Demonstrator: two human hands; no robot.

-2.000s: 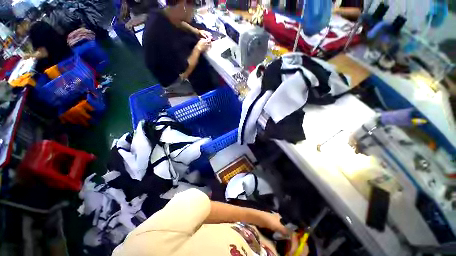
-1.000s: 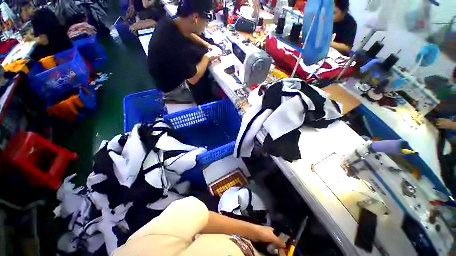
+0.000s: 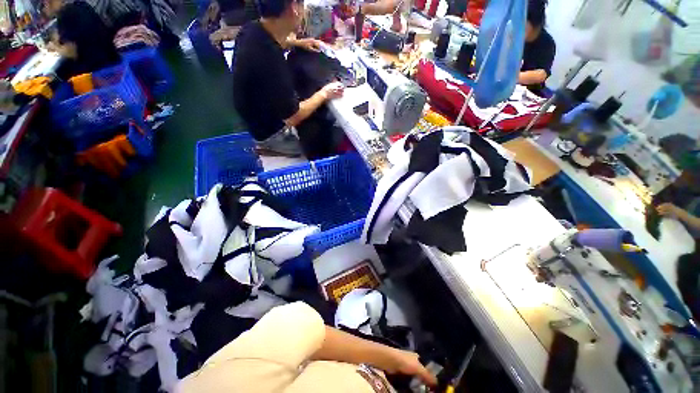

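Observation:
My left hand [image 3: 414, 366] is at the bottom edge, at the end of my bare forearm and beige sleeve. Its fingers are closed on a small bit of pale cloth [image 3: 435, 371], partly cut off by the edge. Just right of it, scissors [image 3: 460, 370] point up, with a dark blade and a little yellow handle showing. My right hand is below the picture's edge. A black-and-white cloth pile [image 3: 453, 173] drapes over the table edge. A larger black-and-white heap [image 3: 222, 238] lies left of my arm.
The white sewing table [image 3: 491, 307] runs along the right with a sewing machine [image 3: 599, 284] and dark phone [image 3: 561, 361]. A blue basket [image 3: 315, 180], framed box [image 3: 351, 282] and red stool [image 3: 61, 230] are ahead and left. A person in black [image 3: 265, 80] sits beyond the basket.
The scissors and my left hand sit lower, nearer the bottom edge. My right hand, seen on the scissor handles earlier, has dropped out of view. The seated person's arms have moved.

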